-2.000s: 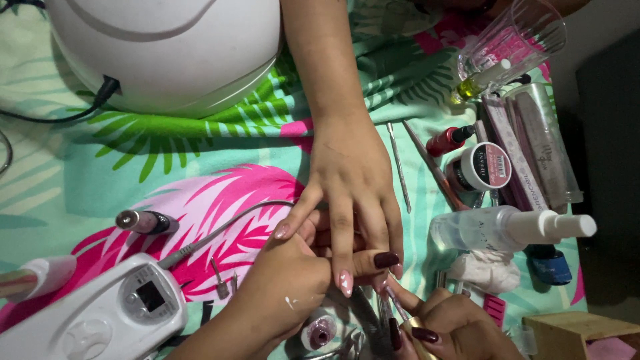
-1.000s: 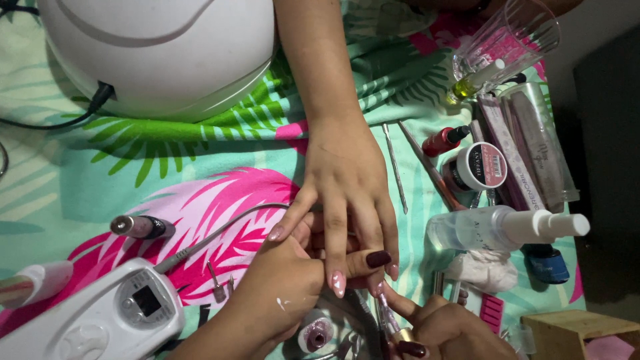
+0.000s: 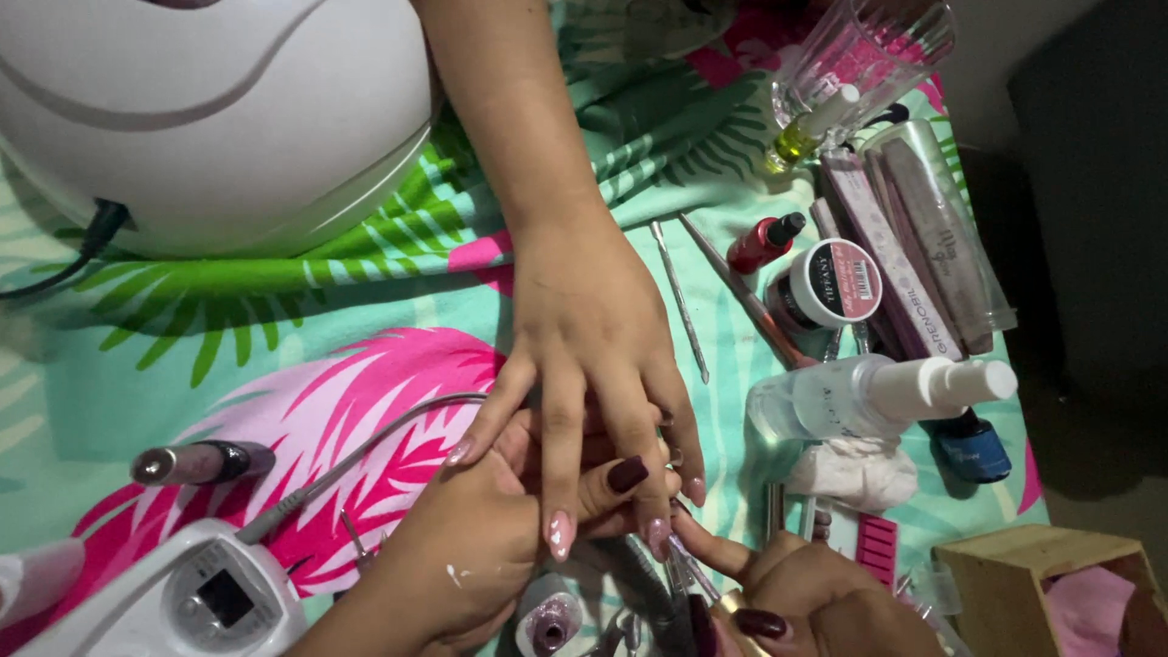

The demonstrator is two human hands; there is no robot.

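Another person's hand (image 3: 593,310) reaches in from the top, palm down, its nails coated in glossy pink. My left hand (image 3: 465,538) is beneath its fingers, my dark-nailed thumb lying against one of them. Between the fingers of my right hand (image 3: 803,593) is a polish brush (image 3: 698,570) with a gold-coloured collar; its bristle end is close to the nail of one finger, and I cannot tell whether they touch. An uncapped bottle of glittery polish (image 3: 549,620) stands below the fingers, beside my left hand.
A white nail lamp (image 3: 219,119) is at the upper left. Lower left lie a nail drill control unit (image 3: 210,593) and a polish bottle (image 3: 196,464). To the right are a metal cuticle pusher (image 3: 680,301), a labelled jar (image 3: 826,285), a spray bottle (image 3: 821,400), cotton (image 3: 858,473) and a wooden box (image 3: 1040,557).
My right hand and the brush have shifted slightly around the fingertips. My left hand still supports the other person's fingers.
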